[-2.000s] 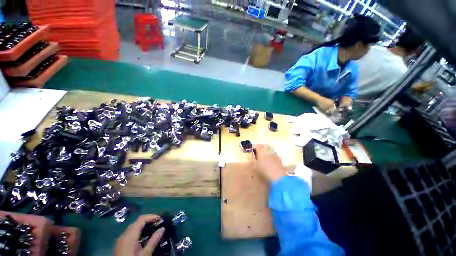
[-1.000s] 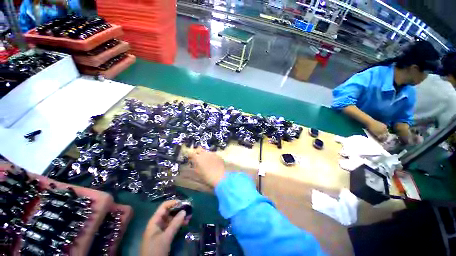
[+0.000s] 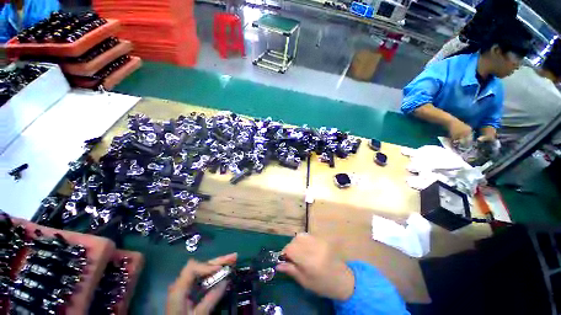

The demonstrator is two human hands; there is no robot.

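Observation:
My left hand (image 3: 200, 289) is at the bottom centre and holds a small dark unit with a bright silver edge, likely a watch head (image 3: 216, 278). My right hand (image 3: 314, 264) is just right of it, its fingertips closed on a black strap part with a shiny end (image 3: 269, 266). Black pieces with bright middles (image 3: 245, 295) lie on the green surface between and below the hands, partly cut off by the lower edge. A large loose heap of black strap parts (image 3: 184, 154) lies on the tan boards (image 3: 252, 200) beyond the hands.
Pink-orange foam trays (image 3: 98, 246) of black pieces stand lower left, with more (image 3: 120, 48) upper left. Three square units (image 3: 342, 180), a white cloth (image 3: 403, 235), an open black box (image 3: 444, 205) and crumpled white cloths (image 3: 443, 165) lie right. A blue-coated person (image 3: 458, 92) sits beyond.
My right hand has moved from the heap's front edge down and right, beside my left hand, and now holds a strap part. My left hand still holds the dark unit, now turned edge-on.

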